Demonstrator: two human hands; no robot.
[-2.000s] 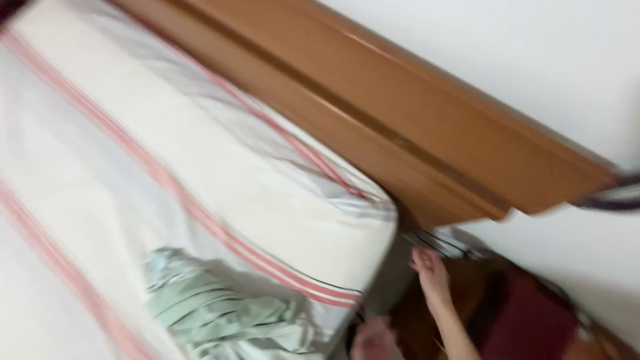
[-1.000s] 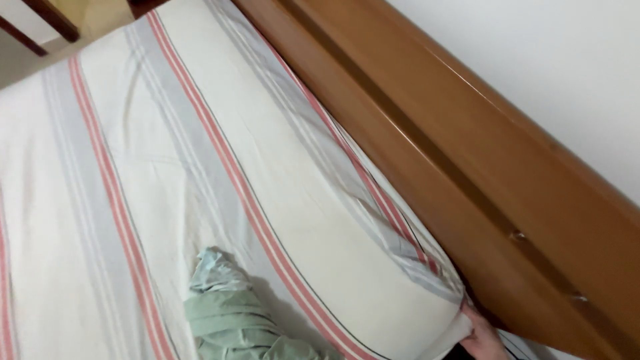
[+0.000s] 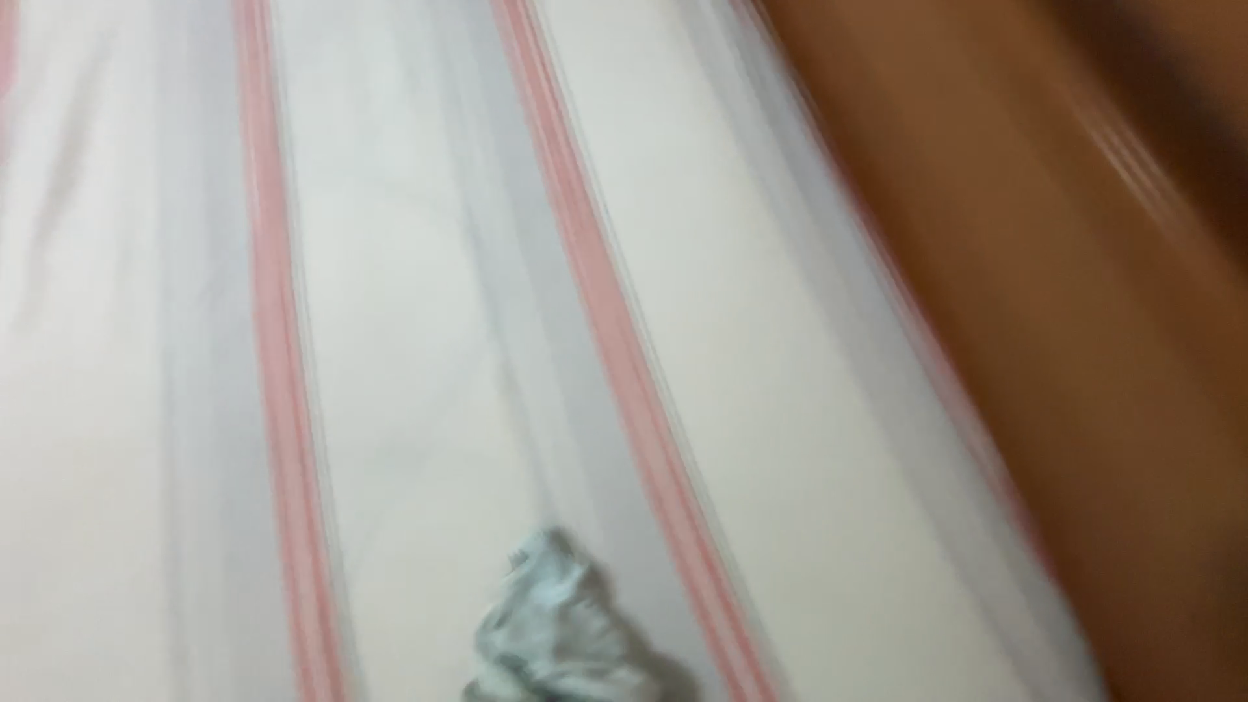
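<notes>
A striped bed sheet, white with pink-red and grey bands, covers the mattress and fills most of the head view. On it, at the bottom centre, lies a crumpled pale green cloth, cut off by the lower edge of the view. Neither my left hand nor my right hand is in the picture, so what they hold or touch is hidden. The view is blurred.
Along the right side runs a brown wooden headboard, close against the sheet's edge. Faint wrinkles show in the sheet at the upper left.
The hand that was at the mattress corner by the headboard one second ago is out of view. The view has shifted, and the corner and white wall no longer show.
</notes>
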